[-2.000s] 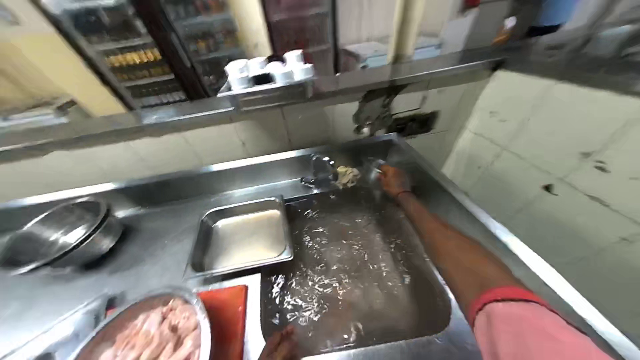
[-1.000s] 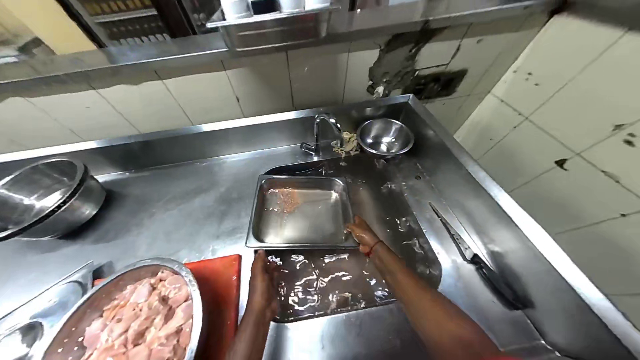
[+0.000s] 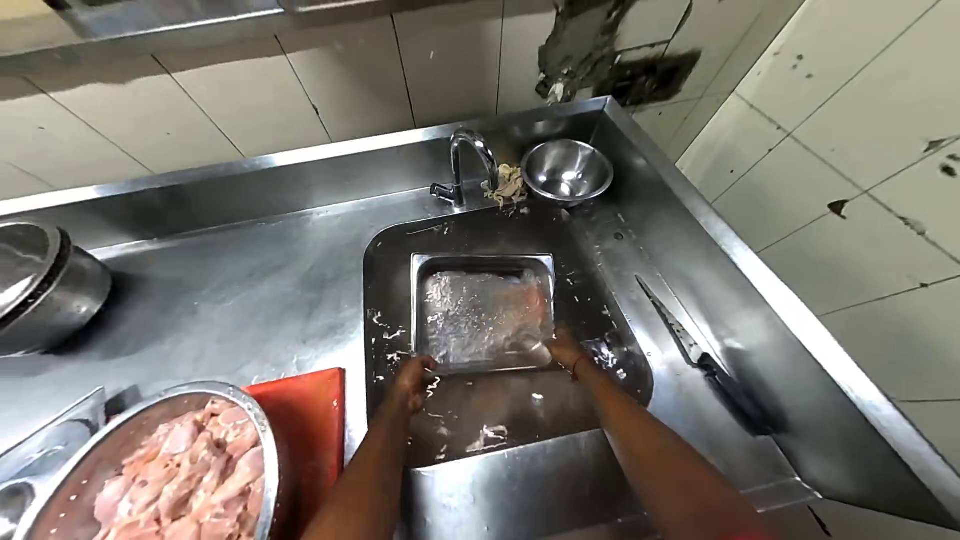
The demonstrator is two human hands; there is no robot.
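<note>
A rectangular stainless steel pan [image 3: 482, 264] lies low in the water-filled sink [image 3: 517, 450], with moving water and a reddish patch inside it. My left hand [image 3: 411, 381] is at the pan's near left corner, fingers bent over its edge. At the near right corner my right hand [image 3: 566, 351] grips the rim; a red band circles that wrist. The gooseneck faucet [image 3: 474, 161] stands behind the sink. Beside it are a pale, crumpled clump [image 3: 508, 186] and a steel bowl [image 3: 567, 172] in the back corner.
A large steel bowl of raw chicken pieces [image 3: 187, 472] stands at the lower left, by a red cutting board [image 3: 300, 435]. Stacked steel pots [image 3: 52, 289] are at far left. A black-handled knife [image 3: 705, 360] lies on the right ledge. A raised steel edge [image 3: 750, 262] borders the tiled wall.
Two seconds ago the pan sat left of the sink and my right hand was near the faucet. A second ago both hands were at the pan over the sink; now it is lower in the water.
</note>
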